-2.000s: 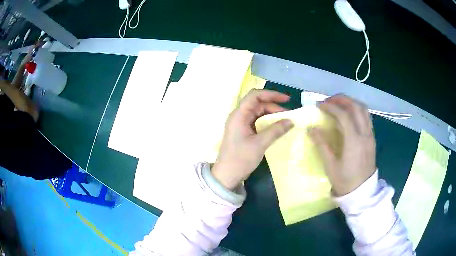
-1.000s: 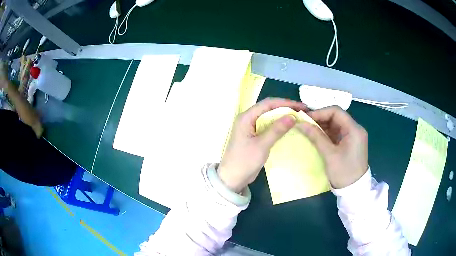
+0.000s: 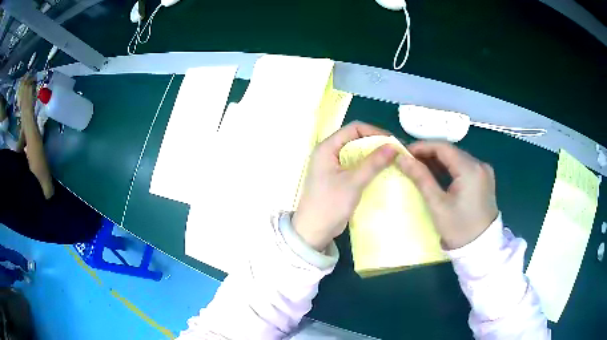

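Note:
My left hand (image 3: 331, 186) and my right hand (image 3: 456, 192) hold a pale yellow label sheet (image 3: 394, 229) between them at its top edge, fingertips close together. The sheet curls over at the top and hangs down over the dark green bench. Whether a small label is between the fingertips cannot be told. A white handheld device (image 3: 434, 123) lies just beyond my right hand, beside the metal rail, with its thin white wrist strap (image 3: 509, 129) stretching right.
Large white sheets (image 3: 256, 159) lie left of my hands. A narrow yellow strip (image 3: 564, 229) lies at far right. Beyond the grey rail (image 3: 399, 80), the belt (image 3: 293, 26) carries strapped units. A white bottle (image 3: 70, 106), a person's arm (image 3: 36, 143) and a blue stool (image 3: 123, 255) are at left.
The units on the belt have shifted left. My right hand has moved back from the white device, which now shows more fully. The fingertips of both hands have come together at the sheet's top edge.

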